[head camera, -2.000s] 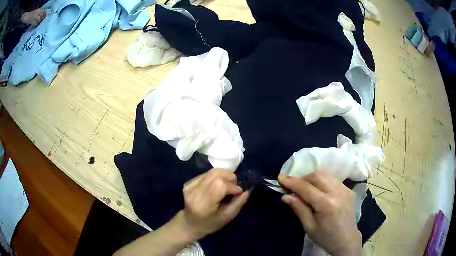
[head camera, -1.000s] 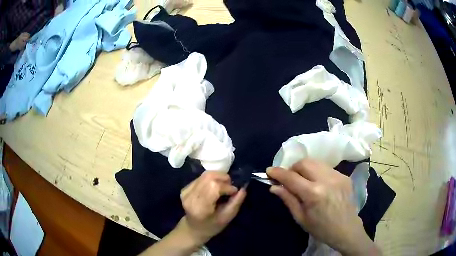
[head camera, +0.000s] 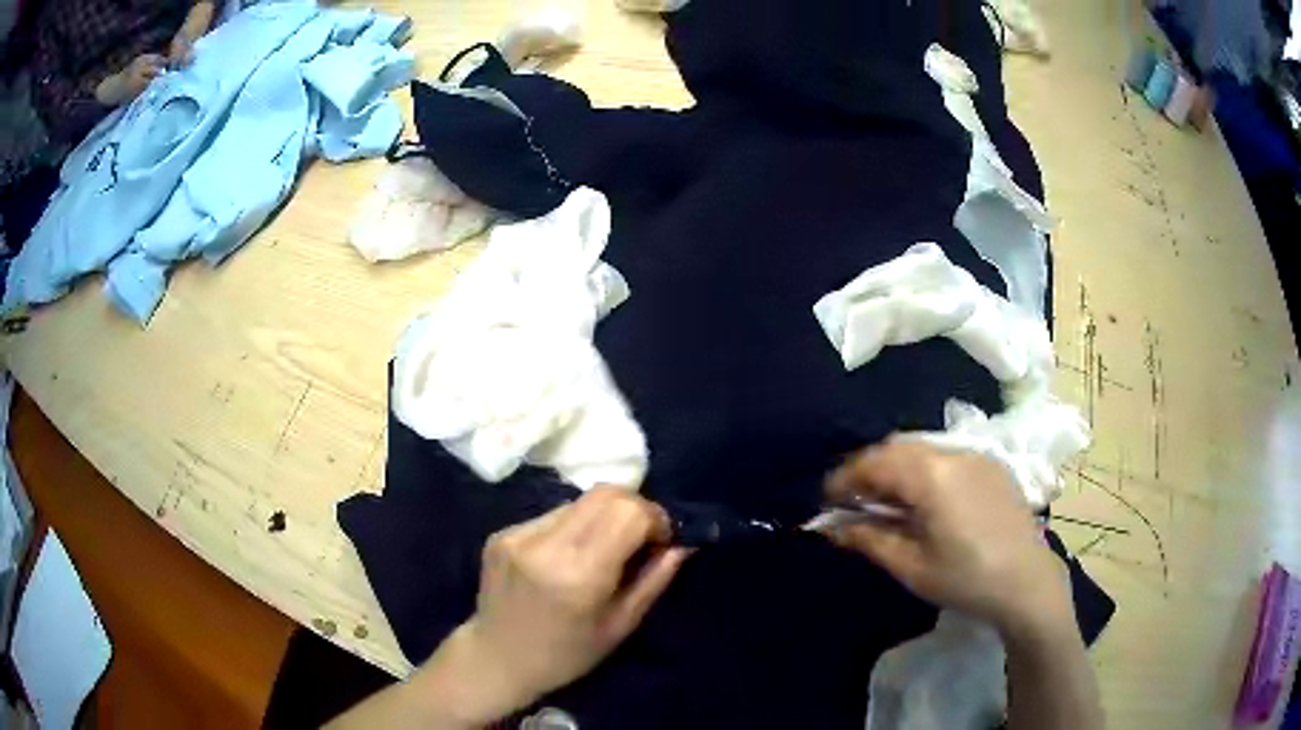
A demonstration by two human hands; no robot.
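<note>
The black garment lies spread on the pale table, with a puffy white ruffle on its left and another white ruffle on its right. My left hand pinches a gathered black edge of the garment at the lower middle. My right hand is to its right, blurred, with its fingers closed around the small metal snips. The snips lie close to the black edge; their handle is mostly hidden in the hand.
Light blue garments lie at the upper left, by a person's hands. A black cup-shaped piece is at the upper left. Small spools lie at the upper right, a pink-purple packet at the right edge. The table curves at lower left.
My right hand has moved right, away from my left hand, with the snips. A longer stretch of black edge shows between the hands. The white ruffle near my right hand is now partly covered.
</note>
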